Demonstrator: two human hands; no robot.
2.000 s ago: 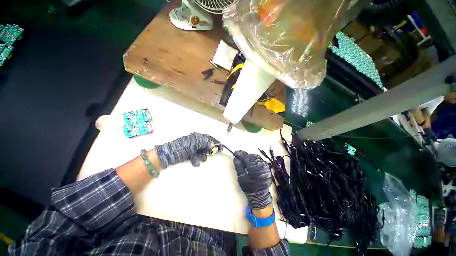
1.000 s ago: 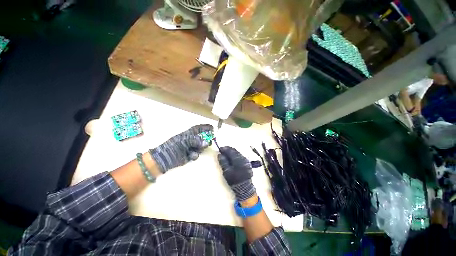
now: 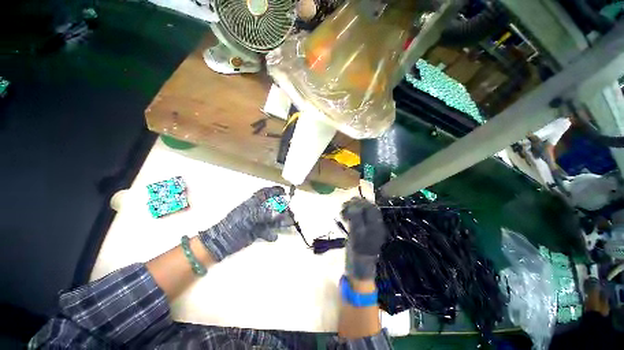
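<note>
My gloved left hand [image 3: 241, 227] holds a small green circuit board [image 3: 276, 203] between thumb and fingers, just below the thin dark tip [image 3: 292, 191] under the white cone [image 3: 307, 148]. A black cable [image 3: 328, 244] runs from beside the board down to a bundled part lying on the cream board. My gloved right hand [image 3: 364, 229] is blurred, right of the tip at the left edge of the black cable pile [image 3: 434, 263]; its fingers are curled, and whether they hold anything cannot be told. More green boards [image 3: 167, 196] lie together at left.
A raised wooden board [image 3: 198, 102] stands behind, with a fan [image 3: 254, 20] on it. A plastic-wrapped hood [image 3: 342, 65] hangs above the cone. A grey bar [image 3: 479, 147] slants across the right. A clear bag [image 3: 530, 294] and green boards [image 3: 566, 284] lie far right.
My right hand has moved away from the board, towards the cable pile, and lost its hold near the lead. The bundled cable now shows on the cream board. My left hand still holds the board.
</note>
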